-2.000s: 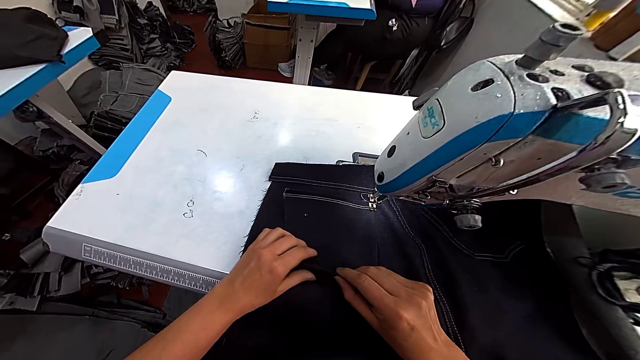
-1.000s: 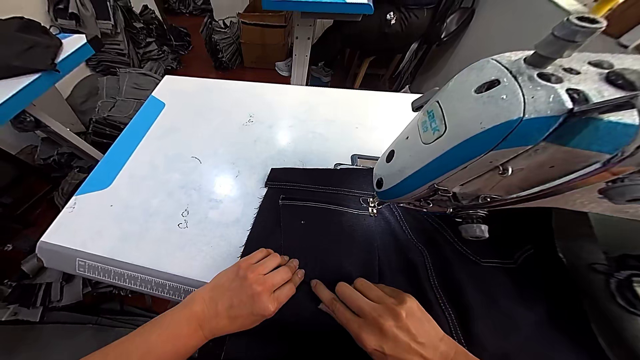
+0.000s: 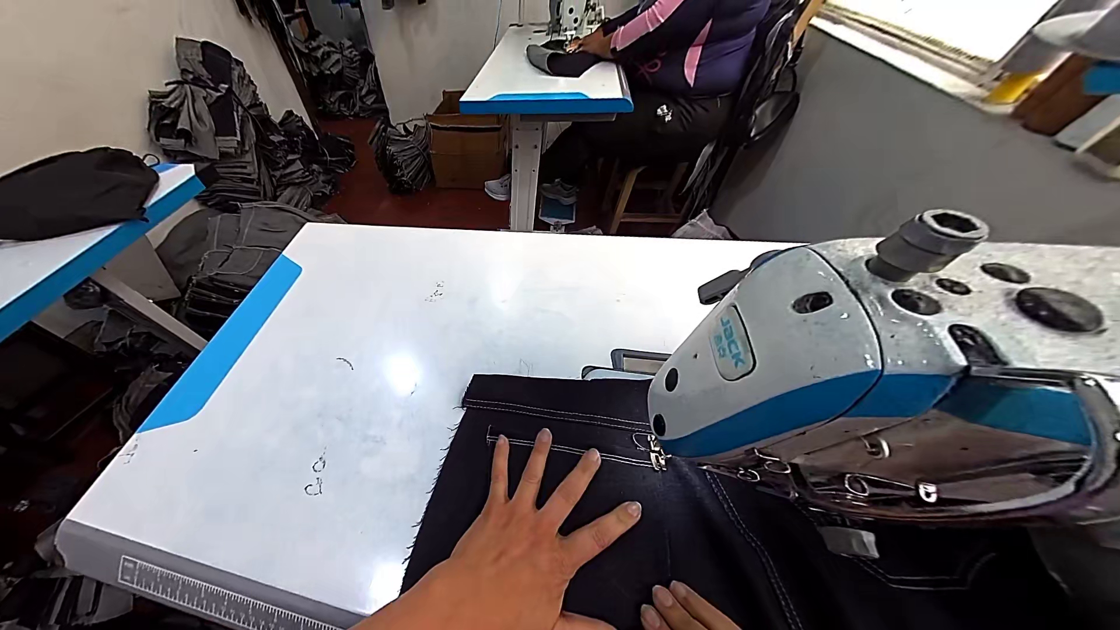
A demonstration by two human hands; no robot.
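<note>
Dark denim garment pieces (image 3: 612, 411) with pale stitching lie on the white sewing table, their left edge frayed. The denim passes under the presser foot (image 3: 656, 452) of a Jack sewing machine (image 3: 787, 350). Spread flat on the denim, left of the presser foot, is my left hand (image 3: 534, 534), its fingertips near a stitched line of the pocket piece. My right hand (image 3: 687, 608) rests on the denim at the bottom edge of the view; only some of its fingers show, and whether they pinch the cloth is hidden.
A ruler strip (image 3: 219, 595) runs along the table's front edge. Beyond the table, a person (image 3: 691, 52) sits at another sewing table (image 3: 547, 92). A cardboard box (image 3: 468, 149) and piles of dark cloth (image 3: 219, 131) stand on the floor. Black cloth (image 3: 79, 192) lies on a left table.
My left hand has moved forward on the denim and its fingers have spread. My right hand has drawn back toward the bottom edge. The view has tilted up.
</note>
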